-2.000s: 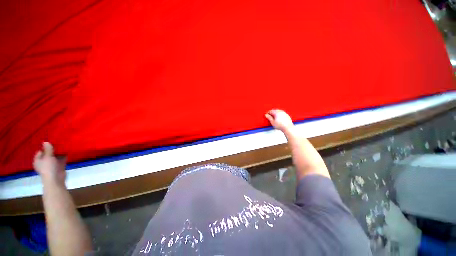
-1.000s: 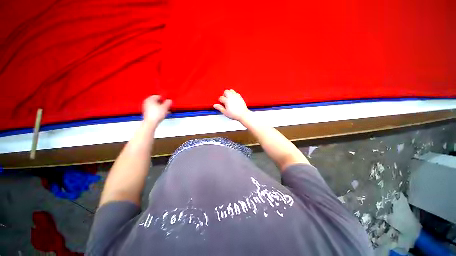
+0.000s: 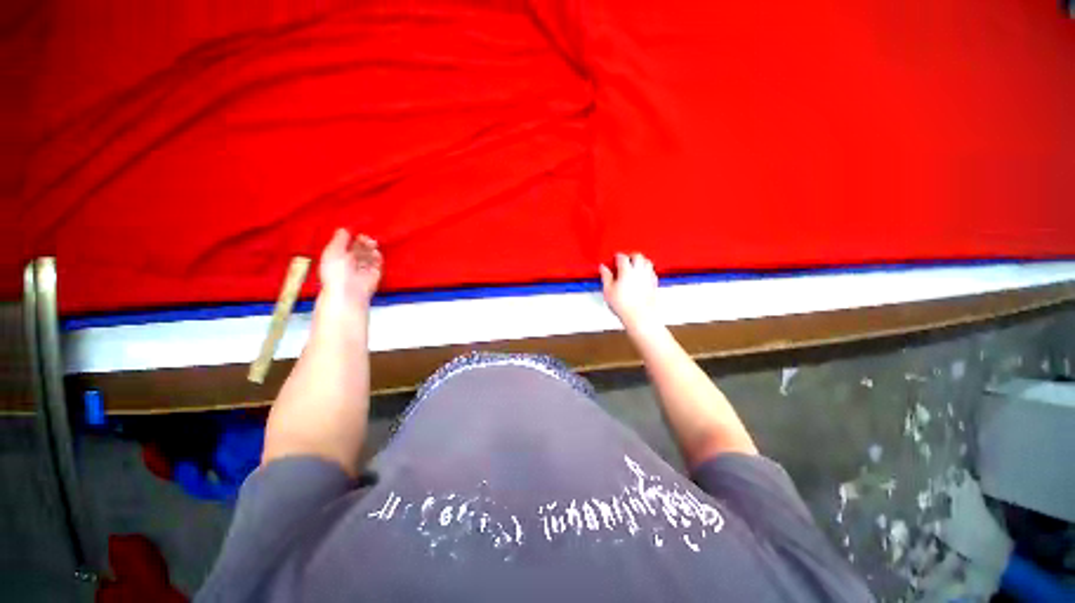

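Note:
The red fabric ply (image 3: 825, 141) covers the table, smooth on the right and creased on the left and around the middle. A blue fabric edge (image 3: 754, 276) shows under its near side, above a white underlay strip (image 3: 802, 295). My left hand (image 3: 350, 269) is over the near edge of the red fabric, palm partly up, fingers curled, with nothing seen in it. My right hand (image 3: 632, 283) lies at the near edge, fingertips on the red fabric; whether it pinches the cloth is unclear. A short-looking pale wood stick (image 3: 281, 320) lies across the edge, left of my left hand.
Silvery metal bars (image 3: 45, 389) cross the table edge at the far left, with a small blue fitting (image 3: 94, 408) beside them. The brown table edge (image 3: 731, 342) runs in front of me. Blue and red scraps lie below left. A grey-white block (image 3: 1028, 442) stands at right.
The view has shifted left along the table, bringing in the metal bars. The stick now appears closer to my left hand. My hands have moved farther apart than one second ago, and the creases appear farther right.

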